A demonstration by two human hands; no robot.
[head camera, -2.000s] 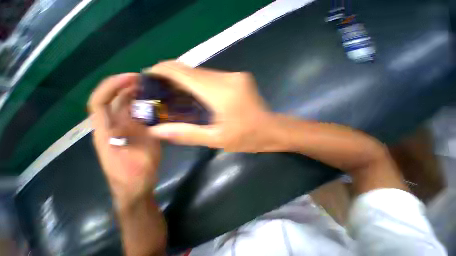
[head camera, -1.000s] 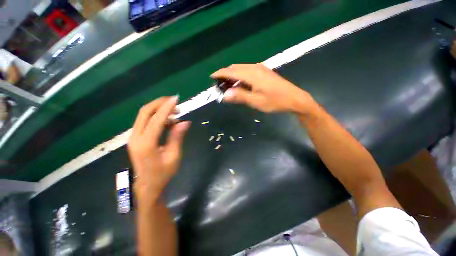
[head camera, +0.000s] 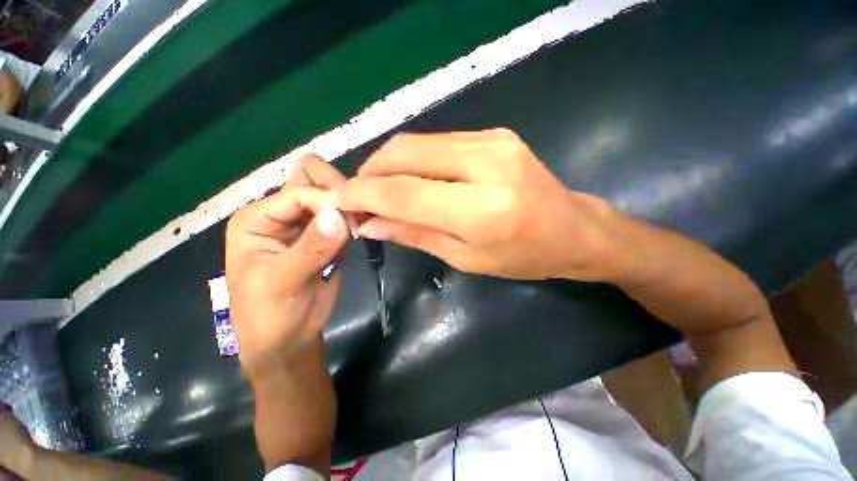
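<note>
My left hand (head camera: 282,258) and my right hand (head camera: 479,202) meet at their fingertips over the belt's white edge rail. My left thumb and fingers pinch a small part, mostly hidden; a bluish-white bit (head camera: 329,271) shows below the thumb. A dark, thin tool-like piece (head camera: 376,258) with a narrow grey shaft points down from under my right fingertips. The grip on it is hidden. A white-and-blue unit (head camera: 223,319) lies on the belt just left of my left hand, partly covered by it.
The glossy dark green belt (head camera: 526,329) has a chipped white rail (head camera: 423,99), with a brighter green strip (head camera: 235,113) beyond. White specks (head camera: 117,376) lie at left. A tiny pale scrap (head camera: 437,283) lies below my right hand. Another person's forearm (head camera: 75,467) shows at bottom left.
My hands were apart and now meet at the fingertips. The thin dark piece with the grey shaft now shows. The black tray has left the view, and most of the scattered scraps no longer show.
</note>
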